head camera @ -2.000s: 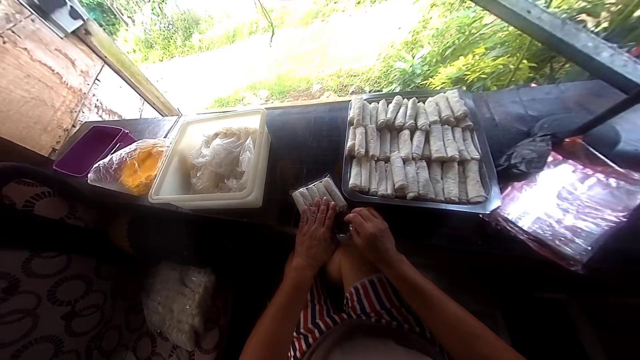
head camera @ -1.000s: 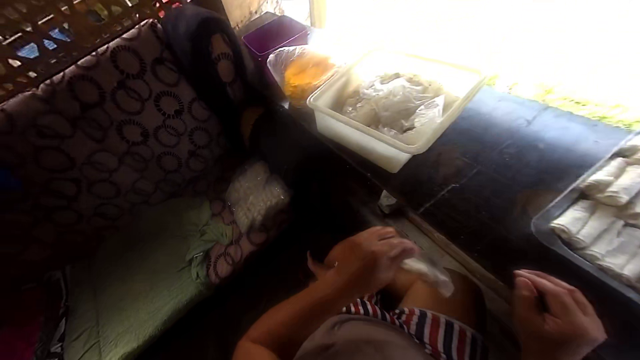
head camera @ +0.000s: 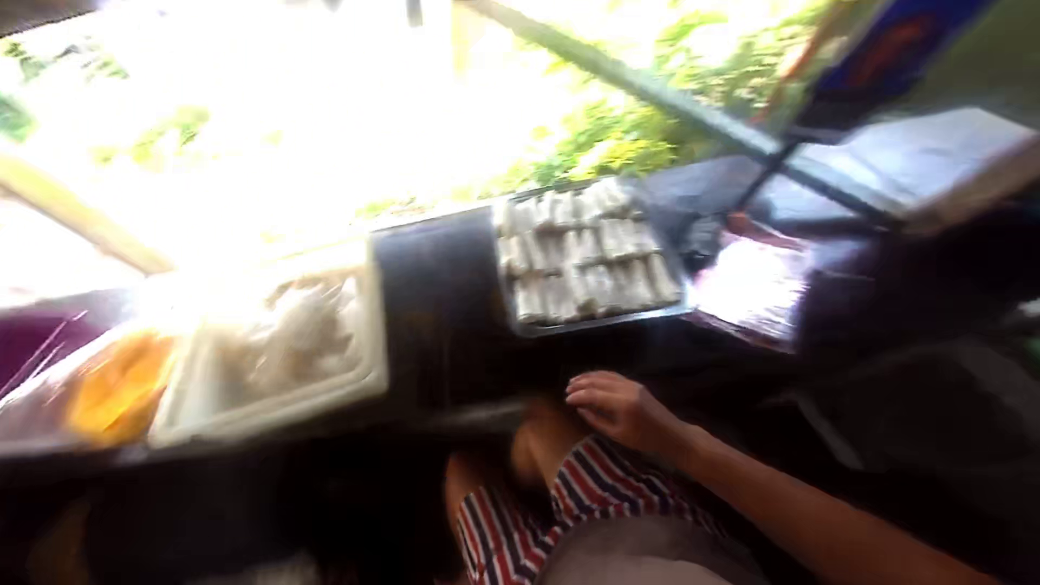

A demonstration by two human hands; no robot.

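Note:
My right hand [head camera: 621, 406] hovers over my lap, fingers loosely bent, just below the front edge of a metal tray [head camera: 605, 322]. It seems to hold nothing, though blur and the bent fingers leave this unsure. Rows of pale rolls [head camera: 581, 244] in wrappers fill the tray. My left hand is outside the picture. To the left, a cream plastic tub [head camera: 378, 341] holds clear plastic bags with pale contents [head camera: 305, 325]. Beside that tub lies a clear bag with orange contents [head camera: 122, 390].
A purple container [head camera: 41, 345] stands at the far left of the dark table [head camera: 439, 284]. Shiny clear plastic packaging [head camera: 756, 284] lies right of the tray, beside a dark crumpled bag [head camera: 700, 240]. A slanting metal bar [head camera: 650, 93] crosses above the table's far side.
The view has swung right from the bench. My left hand, holding a small plastic-wrapped pack one second ago, has left the picture. The pack no longer shows.

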